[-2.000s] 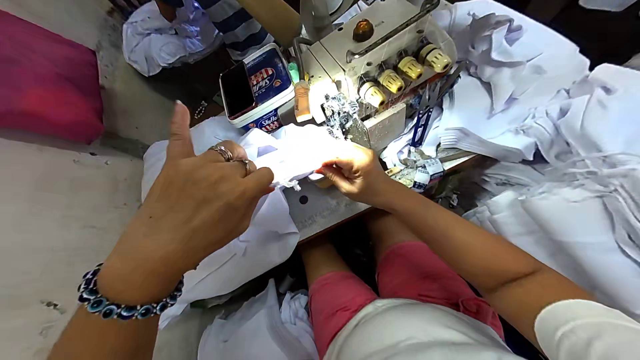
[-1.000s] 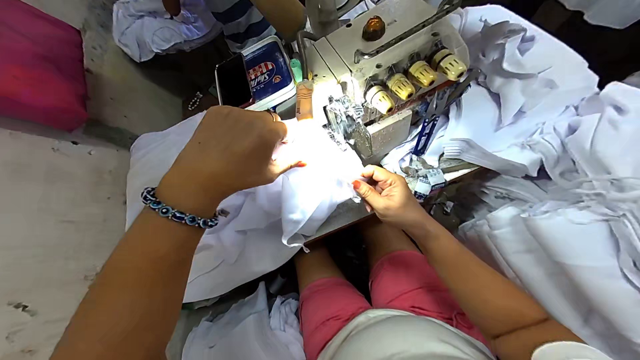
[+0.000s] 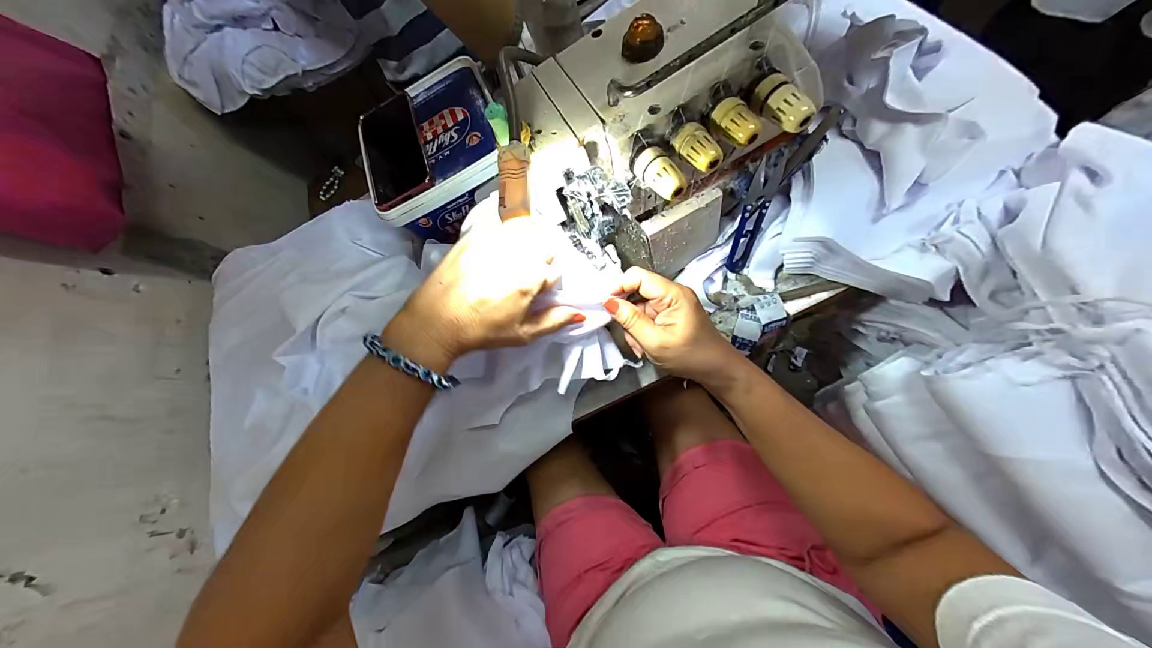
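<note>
My left hand presses on white fabric just left of the presser foot area of an overlock sewing machine; glare washes out much of that hand. Close by on the right, my right hand pinches the cloth's edge between thumb and index finger. The rest of the cloth spreads left over the table and hangs off its front edge. The needle itself cannot be made out. Yellow tension knobs line the machine's front.
Behind my left hand, a smartphone lies on a blue-and-white plastic tub. Blue-handled scissors rest right of the machine. Stacked white fabric pieces fill the right side. More white cloth lies below the table. Part of another person's striped clothing shows behind.
My left hand, lifted with a finger raised two seconds ago, is now down on the cloth beside the machine. A second ago the hands were farther apart; now they are close together.
</note>
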